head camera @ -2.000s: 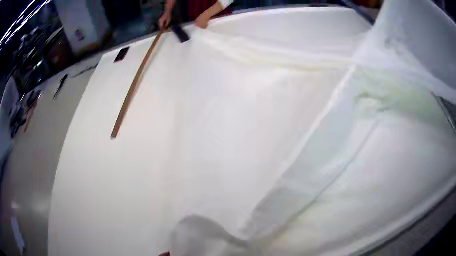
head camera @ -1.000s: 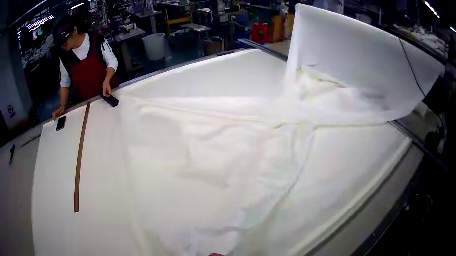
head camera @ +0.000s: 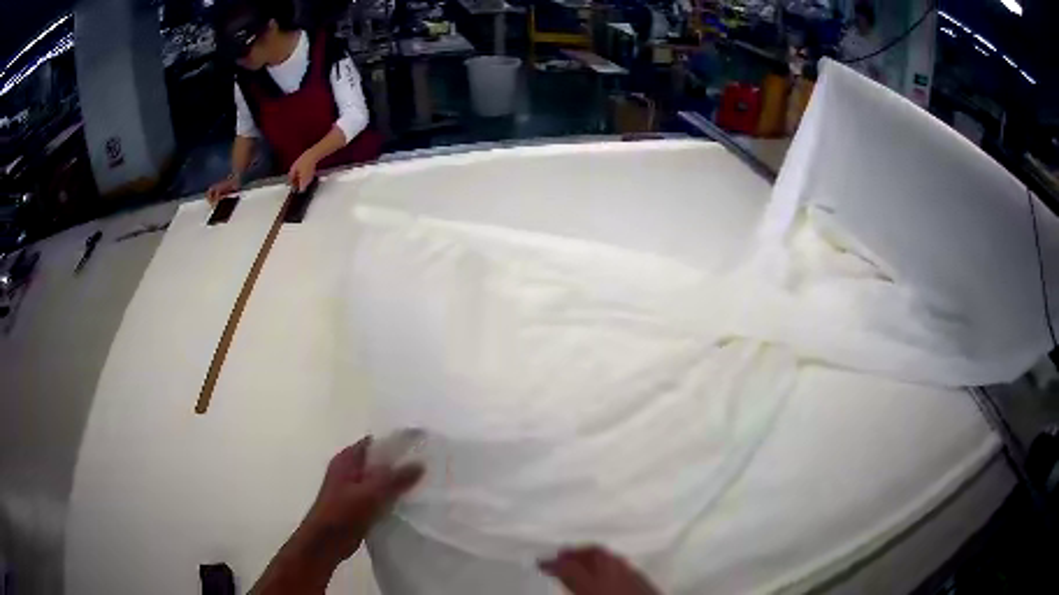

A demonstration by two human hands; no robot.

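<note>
A white fabric ply (head camera: 511,384) lies loose and wrinkled over the flat fabric lay (head camera: 151,384). My left hand (head camera: 366,482) is at the ply's near left edge, with the fabric between thumb and fingers. My right hand (head camera: 592,570) is at the bottom edge of the picture, partly cut off, on or at the ply's near edge; its grip cannot be made out. A long brown wooden stick (head camera: 244,305) lies slanted on the lay. Two black cloth weights (head camera: 223,210) are at the far edge, and another weight (head camera: 217,579) is at the near left.
A person in a red apron (head camera: 304,110) stands at the far side, hands at the lay's edge and the stick's far end. A white sheet (head camera: 917,174) rises at the right above the metal track (head camera: 732,145). A thin black cord (head camera: 1042,256) hangs there. Small dark tools (head camera: 87,250) lie far left.
The ply's left edge has moved right, away from the stick. My hands have come into view more fully. The far person's hand is now at the stick, whose near end has shifted.
</note>
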